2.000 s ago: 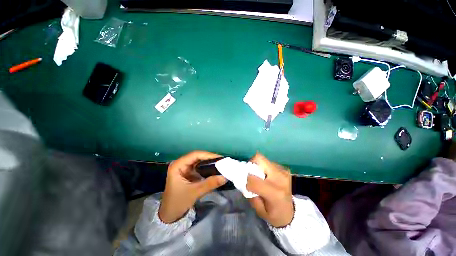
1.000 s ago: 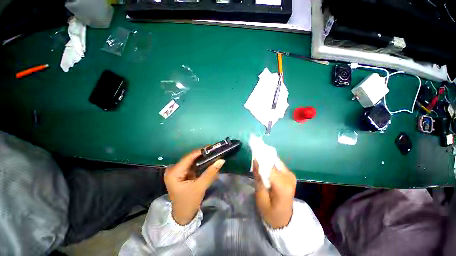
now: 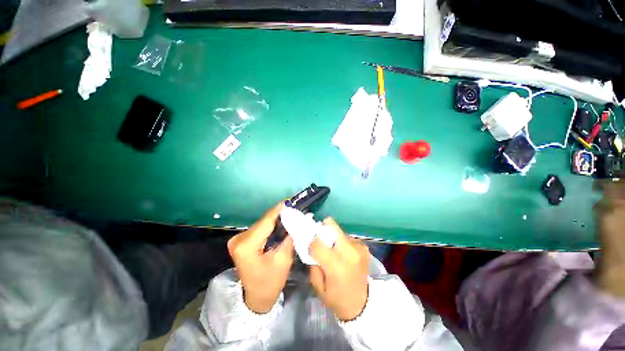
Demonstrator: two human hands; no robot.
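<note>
My left hand [image 3: 262, 260] grips a black glossy device [image 3: 310, 197] at the bench's front edge; its far end sticks out beyond the fingers, tilted up to the right. My right hand [image 3: 340, 269] holds a crumpled white wipe [image 3: 300, 232] against the near part of the device. The fingers and the wipe hide much of the device. A second black squarish case [image 3: 144, 123] lies on the green mat at the left.
White wipes [image 3: 353, 130] lie under an orange-handled tool [image 3: 380, 86]. A red suction cup [image 3: 414, 151], a white charger [image 3: 508, 116] and small dark parts lie to the right. A label [image 3: 227, 147], clear film [image 3: 240, 113] and an orange pen-like item [image 3: 40, 99] lie left. People sit on both sides.
One second ago the wipe was apart from the device; my right hand has moved left and now holds it against the device. At the right edge, a blurred brownish shape has appeared.
</note>
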